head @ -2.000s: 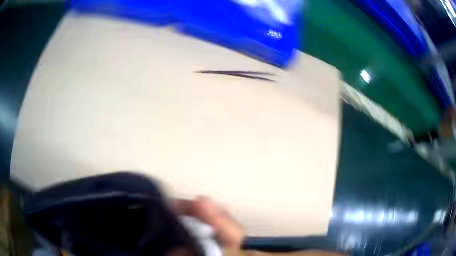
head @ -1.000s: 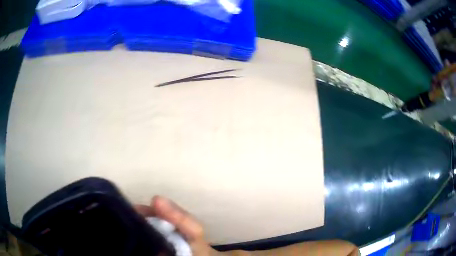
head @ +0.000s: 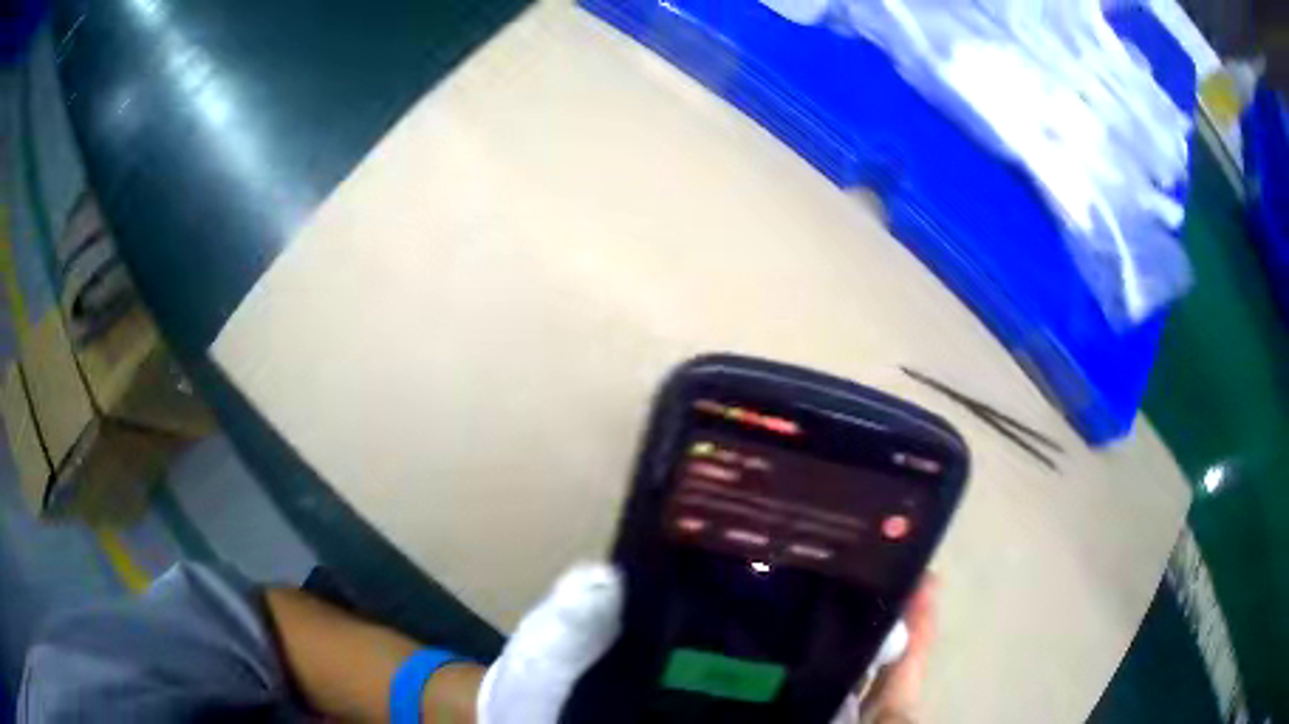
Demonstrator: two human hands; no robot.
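Observation:
A large black smartphone [head: 792, 566] with a lit screen is held over the tan cardboard sheet [head: 537, 283]. My left hand [head: 554, 651], in a white glove with a blue band at the wrist, holds the phone's left edge. My right hand [head: 905, 665] is mostly hidden behind the phone; bare fingers and a bit of white show at its right edge, and the frame cuts it off. Dark thin tweezers [head: 983, 412] lie on the cardboard beyond the phone, to the right.
Stacked blue plastic sheets [head: 975, 269] lie at the cardboard's far edge, with a crumpled clear plastic bag [head: 1046, 113] on top. The dark green bench [head: 269, 127] shows at the left, the green conveyor belt [head: 1244, 410] at the right. A cardboard box [head: 106, 410] is on the floor.
The view has turned. The phone has moved up and toward the middle, its screen now lit. My gloved left hand has come into view on its left edge.

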